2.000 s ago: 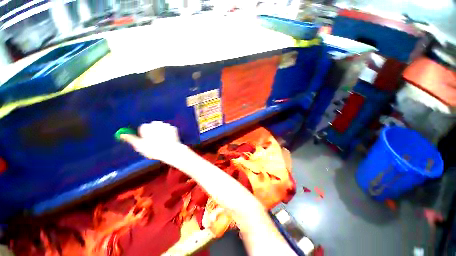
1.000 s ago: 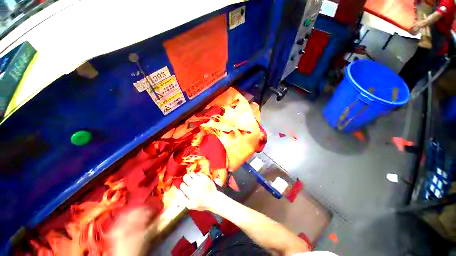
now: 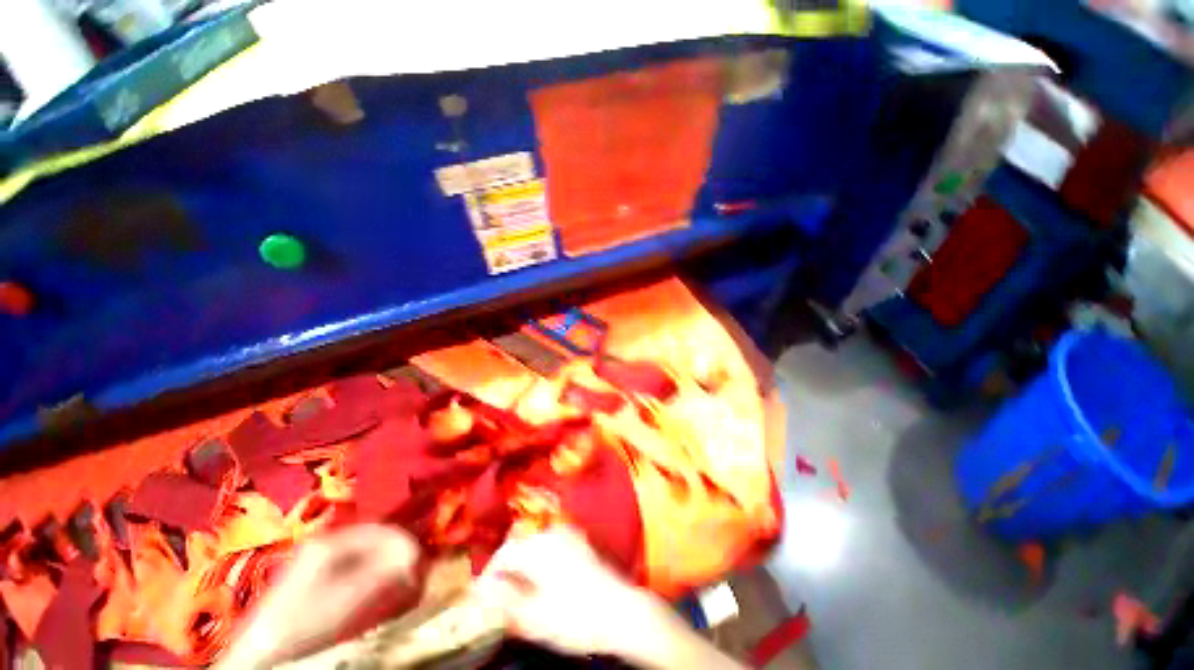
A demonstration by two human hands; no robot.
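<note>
Tangled orange and red offcuts (image 3: 524, 452) lie heaped along the bed, thickest at its right end, where orange sheet (image 3: 701, 484) hangs over the edge. A small blue cutting die (image 3: 570, 330) lies on the material near the press beam. My left hand (image 3: 334, 582) is blurred, low over the front edge of the heap. My right hand (image 3: 557, 582) is at the pale front edge (image 3: 426, 628) of the bed, against the offcuts. Its fingers are blurred, and whether either hand grips anything cannot be told.
The blue press beam (image 3: 380, 268) runs behind the bed, with a green button (image 3: 282, 251), a red button (image 3: 16, 299) and warning labels (image 3: 511, 225). A blue bin (image 3: 1080, 439) stands on the floor at right, beside a control panel (image 3: 936, 216). Scraps lie on the floor.
The right hand came from the green button down to the front edge. The offcuts have shifted toward the front, exposing flat orange material and the die near the beam. The camera view has also shifted.
</note>
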